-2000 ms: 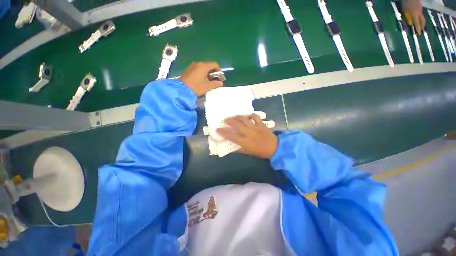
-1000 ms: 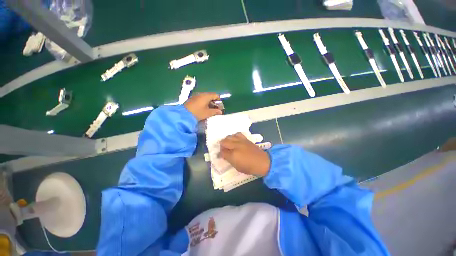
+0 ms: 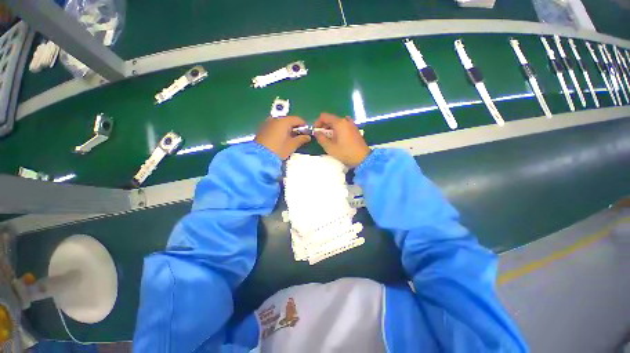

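My left hand [image 3: 280,136] is closed on a small watch head [image 3: 302,129] above the near rail of the belt. My right hand [image 3: 342,140] pinches a white strap piece [image 3: 322,131] whose end meets the head. The fingers hide most of both pieces, and I cannot tell if they are joined. A pile of white straps [image 3: 318,200] lies on the dark green bench just below my hands. Part-assembled watches with one strap half [image 3: 159,157] lie on the left of the belt. Watches with both strap halves [image 3: 430,76] lie slantwise on the right.
The green belt [image 3: 228,110] runs between pale rails [image 3: 442,141]. A grey post [image 3: 62,196] crosses at left. A white fan [image 3: 83,279] stands at lower left. A clear plastic bag [image 3: 93,34] with white pieces lies at upper left, another bag [image 3: 561,14] at upper right.
My right hand has lifted from the strap pile and moved up to my left hand with a strap piece. The watches on the belt have shifted right in view.
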